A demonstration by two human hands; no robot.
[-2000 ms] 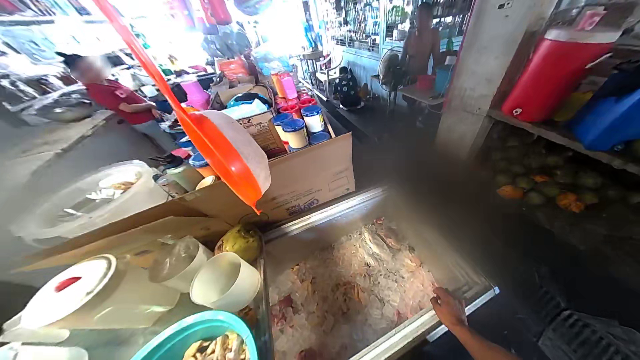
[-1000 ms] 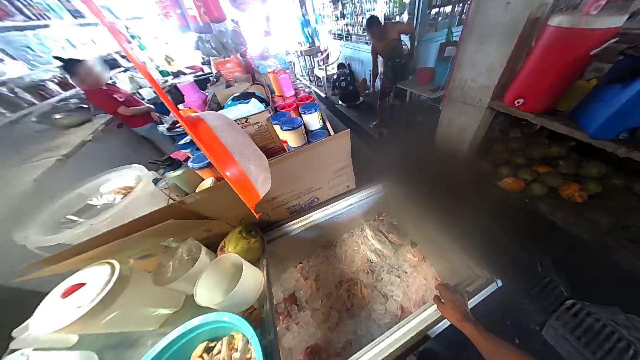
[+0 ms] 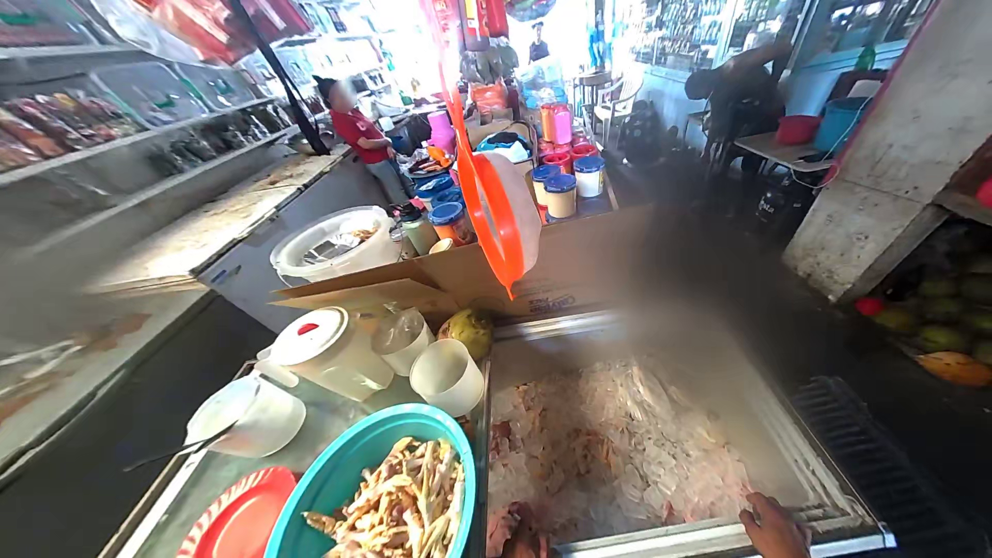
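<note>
My right hand (image 3: 775, 527) rests at the near right rim of an open chest freezer (image 3: 674, 539), fingers slightly apart and nothing held. Crushed ice (image 3: 620, 449) with pale and reddish pieces, perhaps meat or seafood, fills the freezer. At the bottom edge, a brown shape that may be my left hand (image 3: 528, 542) lies against a dark reddish piece (image 3: 505, 523); its grip cannot be made out. Left of it stands a teal basin (image 3: 291, 535) of chicken feet (image 3: 403, 496). An orange-rimmed strainer (image 3: 496, 225) hangs above the freezer's far side.
On the left stand a red plate (image 3: 240, 515), a white tub (image 3: 260, 418), a lidded white jug (image 3: 333, 349), white cups (image 3: 447, 377) and a green coconut (image 3: 467, 332). Behind them is a cardboard box (image 3: 589, 256). A person in red (image 3: 360, 136) stands farther back; another bends (image 3: 740, 89) at right.
The view has shifted, showing more of the left side. The person at the back right, upright a second ago, now bends low. A dark reddish piece and brown shape now show at the bottom edge.
</note>
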